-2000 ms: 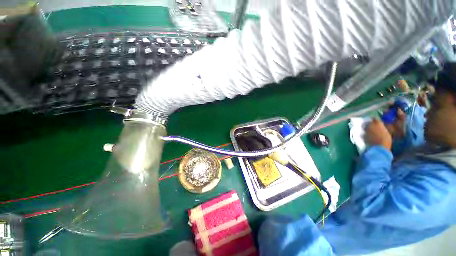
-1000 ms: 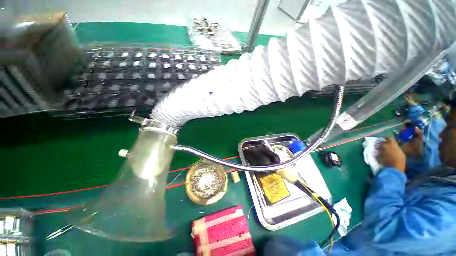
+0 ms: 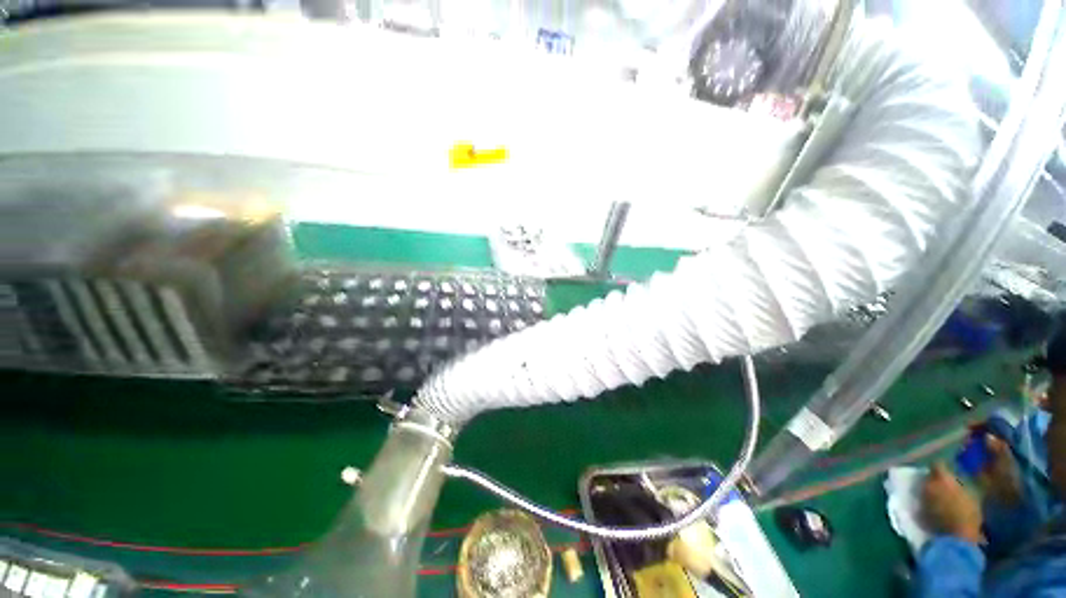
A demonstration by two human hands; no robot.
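Observation:
Neither of my hands shows clearly. Nearest in front of me is the clear extraction hood (image 3: pixel 380 520), its lower end cut off by the bottom edge. A metal clamp (image 3: pixel 423 423) joins it to the white ribbed duct hose (image 3: pixel 701 306), which rises to the upper right. A shiny gooseneck arm (image 3: pixel 608 532) curves from the hood over the metal tray (image 3: pixel 766 561). A yellow sponge (image 3: pixel 663 581) and a pale handle lie in the tray. A round tan-rimmed bowl (image 3: pixel 505 561) with silvery bits stands between hood and tray.
A black parts tray (image 3: pixel 397 321) lies behind the hose. A blurred box (image 3: pixel 152 298) stands at the left. Component trays (image 3: pixel 53 578) show at the lower left. A metal post (image 3: pixel 923 280) slants at the right. Another person's hand (image 3: pixel 949 502) holds white material at the right.
The view has tilted up, so the bench things sit lower and the white area behind shows more. The pink-red block and the tweezers have left the picture.

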